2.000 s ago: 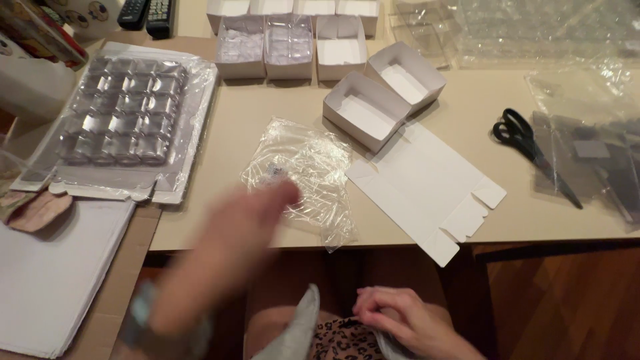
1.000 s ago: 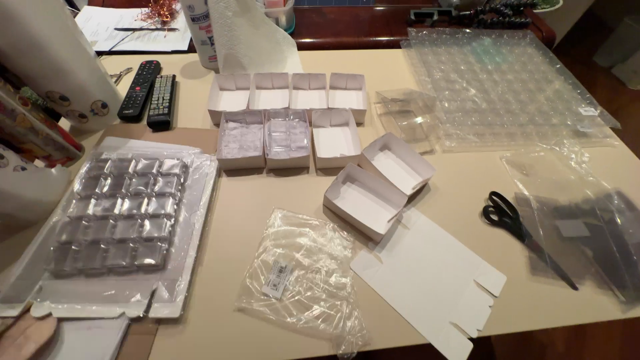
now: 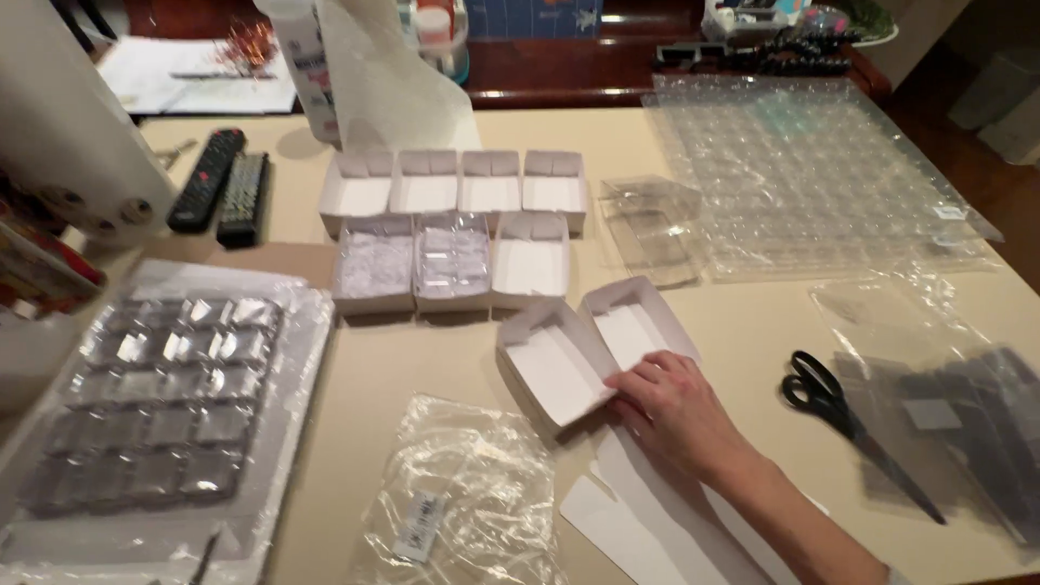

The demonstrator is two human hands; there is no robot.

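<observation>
My right hand (image 3: pixel 670 410) has its fingers on the near right corner of an open white cardboard box (image 3: pixel 556 370); whether it grips the wall is unclear. Touching or close behind is a second open white box (image 3: pixel 638 321). Beneath my forearm lies a flat white cardboard blank (image 3: pixel 634 520) with slits, partly hidden. A crumpled clear plastic bag (image 3: pixel 471 487) with a label lies left of it. Farther back stand two rows of small white boxes (image 3: pixel 422 183); one holds a clear plastic insert (image 3: pixel 452 256), its neighbour a whitish translucent filling (image 3: pixel 375 264). My left hand is out of view.
Black scissors (image 3: pixel 853 431) lie at right beside clear bags with dark sheets (image 3: pixel 983 414). Clear plastic sheets (image 3: pixel 804 171) cover the back right. At left are a clear compartmented tray (image 3: pixel 162 398) and two remote controls (image 3: pixel 244 199). A clear folded plastic piece (image 3: pixel 650 227) lies right of the box rows.
My right hand, in my lap two seconds ago and out of view one second ago, is now at the box. The left hand has left the view, which has tilted up.
</observation>
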